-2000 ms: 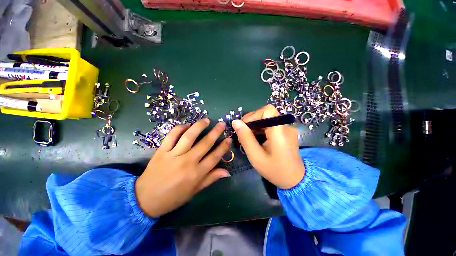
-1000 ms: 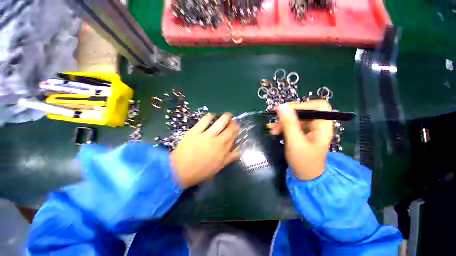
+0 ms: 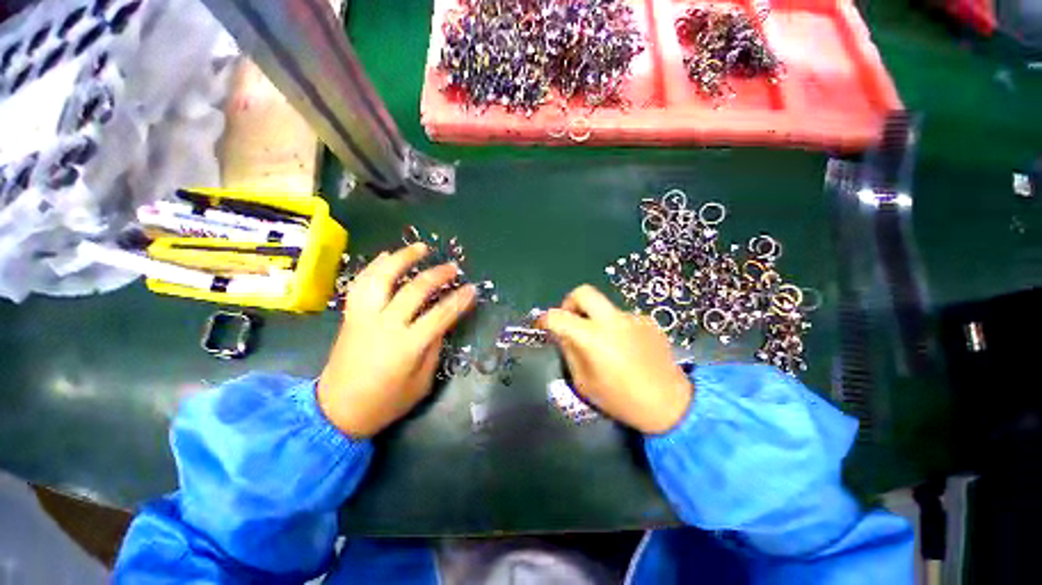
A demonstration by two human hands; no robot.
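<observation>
Bare left hand lies over the left heap of small ringed parts, fingers spread, covering much of it. More parts lie beside its fingers. Bare right hand is at centre, thumb and fingers bunched at a small light-and-dark piece; whether it is gripped is unclear. The black pen-like tool cannot be seen. A small whitish glossy sheet lies by the right palm. The right heap of ringed parts lies beyond the right hand.
A pink-red divided tray with parts is at the back. A yellow pen box, dark square frame and metal post are left. Translucent blister trays are upper left. Clear strips lie right.
The view has shifted, showing more of the tray. My left hand has moved left onto the left heap. My right hand has moved back toward the centre; the black tool no longer shows.
</observation>
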